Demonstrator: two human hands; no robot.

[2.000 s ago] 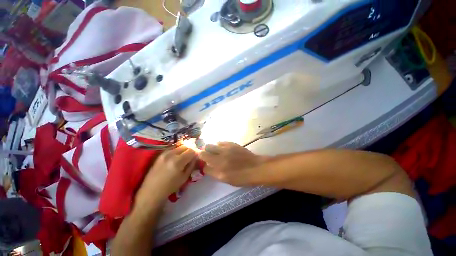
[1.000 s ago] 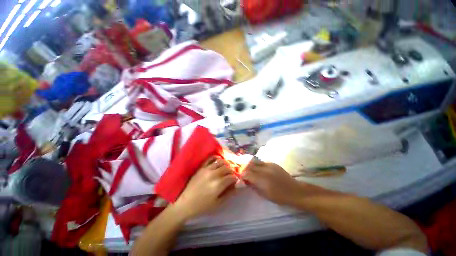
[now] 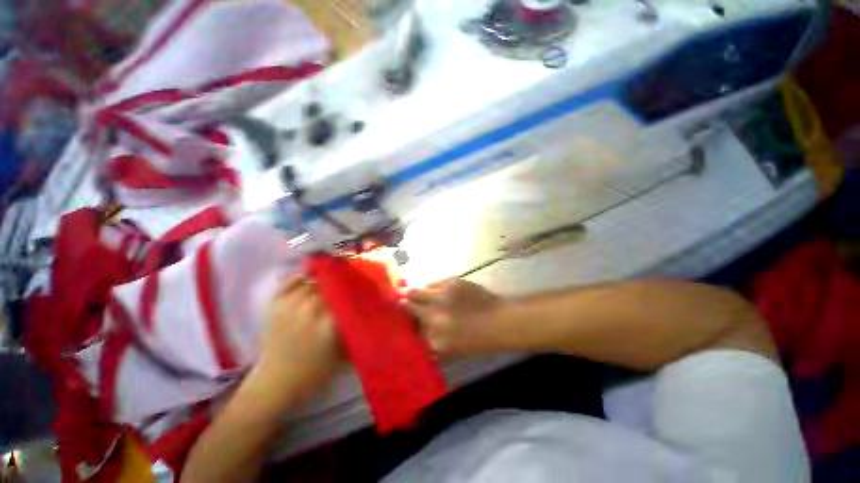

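Note:
A red fabric panel hangs from the needle area towards me, over the front edge of the machine bed. My left hand is at the panel's left side, blurred, fingertips near its upper edge; its exact hold is hard to tell. My right hand pinches the panel's right edge, just below the brightly lit needle. The white sewing machine with a blue stripe stands behind both hands. The presser foot is lost in glare.
White garment cloth with red stripes is heaped left of the machine. A slim green and yellow tool lies on the bed right of the needle. Red cloth lies at the right. A grey ruled edge borders the table front.
The red panel has swung from the left of the needle to hang between my hands. My left hand has shifted to its left side. The view tilted up, then came back down.

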